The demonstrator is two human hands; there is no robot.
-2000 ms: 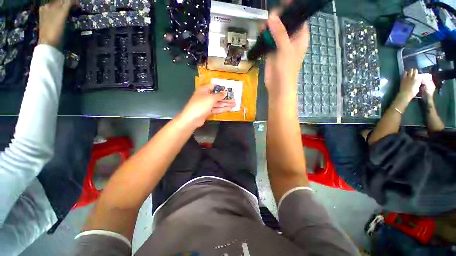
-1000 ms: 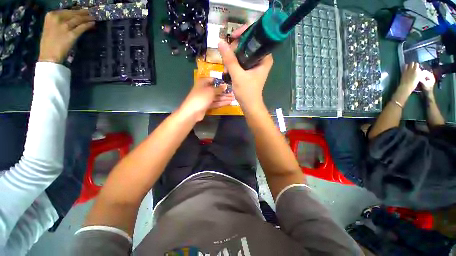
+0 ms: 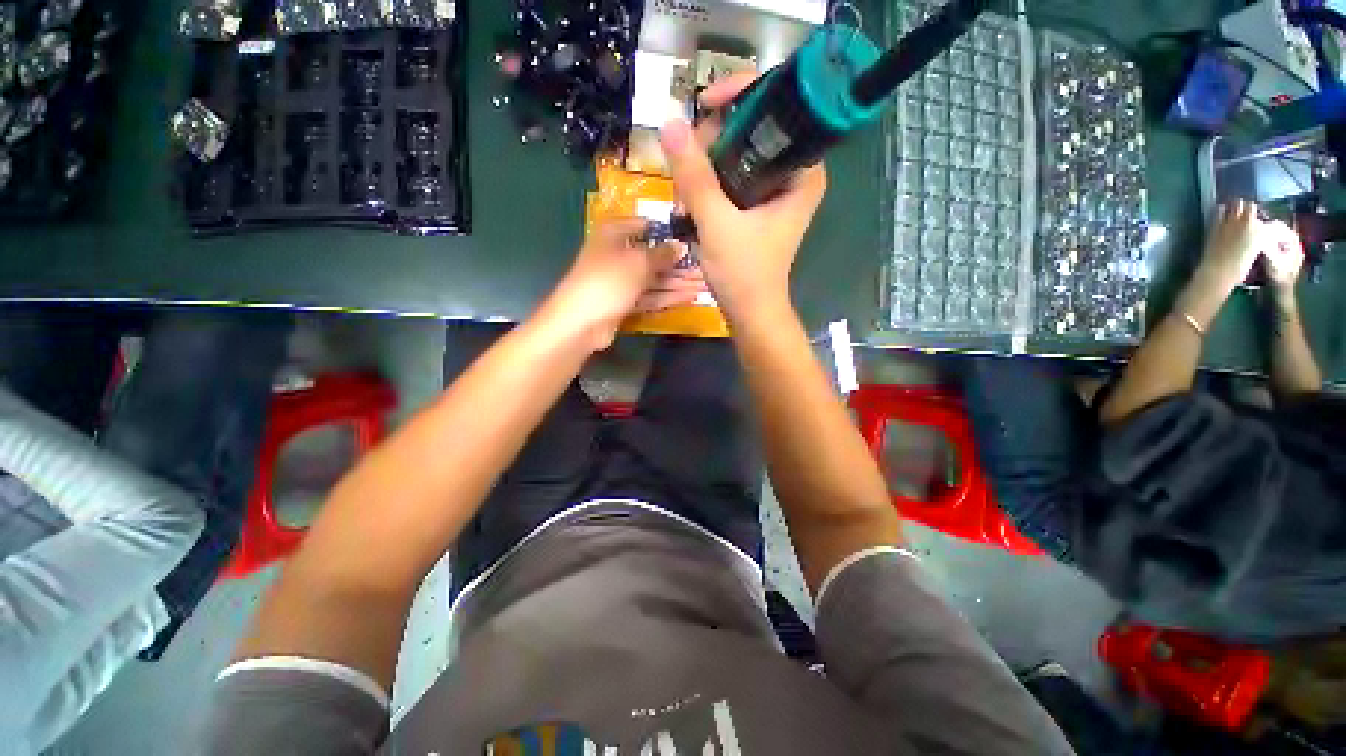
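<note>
My right hand [image 3: 750, 236] is closed around the teal-and-black electric screwdriver [image 3: 790, 111], which leans with its cord end up and to the right. Its lower end points down at the small module [image 3: 660, 234]. My left hand [image 3: 617, 276] holds this dark module low over the orange pad [image 3: 614, 192], and the fingers cover most of it. The screwdriver's bit and any screw are too small or hidden to see. The screw feeder [image 3: 660, 92] stands just behind the pad, partly covered by the screwdriver and my right hand.
Loose small black parts [image 3: 568, 81] lie left of the feeder. A black blister tray [image 3: 328, 141] is further left, with a module at its left edge. A clear blister tray [image 3: 960, 185] and a filled tray [image 3: 1092, 192] lie right. A person's hands [image 3: 1255, 244] work at far right.
Since two seconds ago, my right hand has brought the screwdriver from the upper right down to the module. The left neighbour's arm has withdrawn from the black tray. The view has shifted slightly.
</note>
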